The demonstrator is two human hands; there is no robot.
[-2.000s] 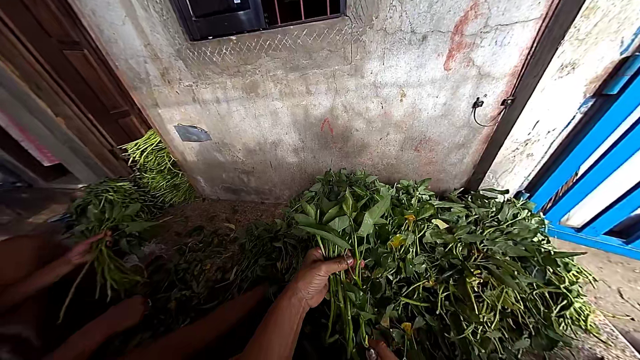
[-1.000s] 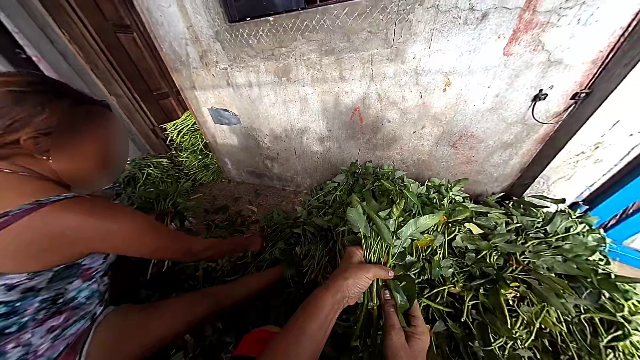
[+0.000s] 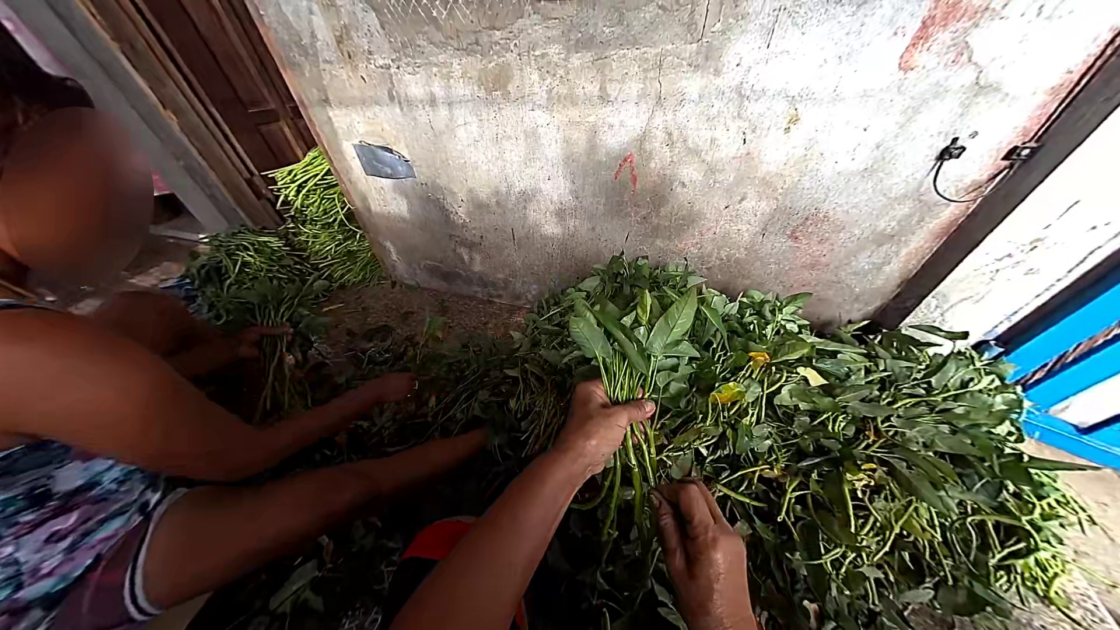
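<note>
My left hand [image 3: 604,424] is closed around a bunch of leafy green stems [image 3: 632,350], its leaves up and the stem ends hanging below the fist. Just below and to the right, my right hand [image 3: 698,538] touches the lower stems with thumb and fingers bent; whether it grips one is hard to tell. Behind and right of both hands spreads a large heap of the same leafy greens [image 3: 875,437], with a few yellow leaves in it.
At the left a person [image 3: 131,385] sits close by, one hand around another bunch [image 3: 278,367]. Bundled stems [image 3: 324,219] lie by the wooden door [image 3: 232,79]. A stained concrete wall [image 3: 542,157] stands behind the heap, and a blue metal gate [image 3: 1072,376] at the right.
My right hand, barely in view two seconds ago, is now beside the lower stems. My left hand still holds a bunch. The person at the left has come further into view since two seconds ago.
</note>
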